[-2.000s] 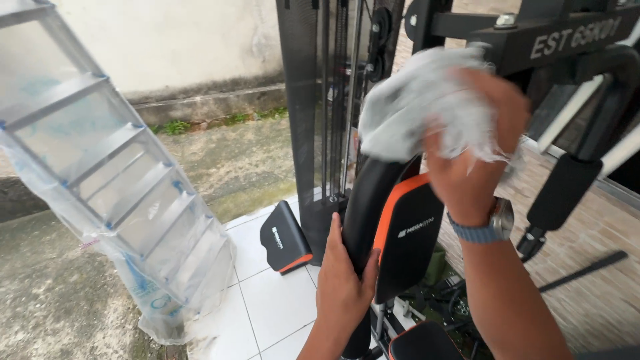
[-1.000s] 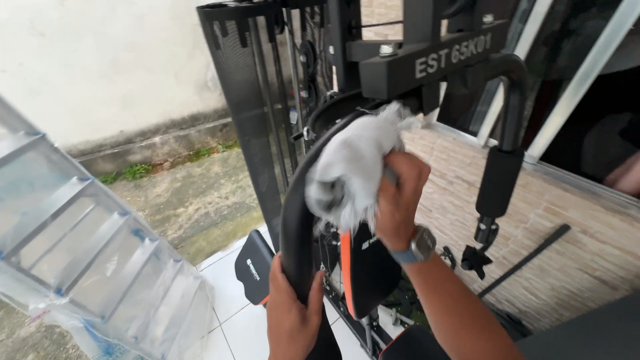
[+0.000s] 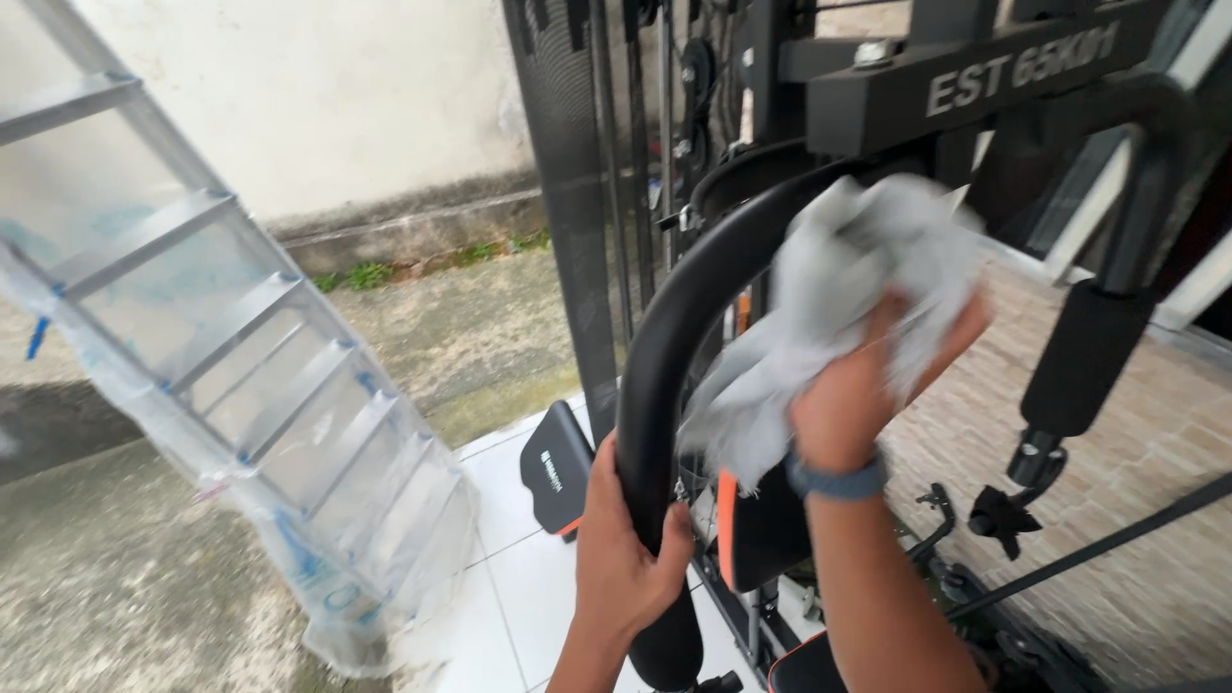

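My left hand [image 3: 630,553] is wrapped round the lower part of a curved black press arm [image 3: 674,327] on a home gym machine. A grey-white cloth [image 3: 847,279], blurred by motion, is in my right hand [image 3: 866,385], just right of the arm's upper bend; whether it touches the arm I cannot tell. Above the cloth runs a black steel crossbeam [image 3: 982,82] with lettering and a bolt. An orange-edged black backrest pad [image 3: 770,539] shows partly behind my right wrist. The second press arm, with a foam grip [image 3: 1088,356], hangs at the right.
An aluminium ladder [image 3: 231,327] wrapped in clear plastic leans at the left. A black pad with orange trim [image 3: 558,467] stands on white floor tiles [image 3: 510,597] beside the perforated black guard [image 3: 568,192]. A black bar [image 3: 1097,544] slants across the lower right, before stone-patterned tiles.
The cloth in my right hand was over the arm's top two seconds ago, lay against its bend one second ago, and now is at its right side. My left hand has stayed on the arm.
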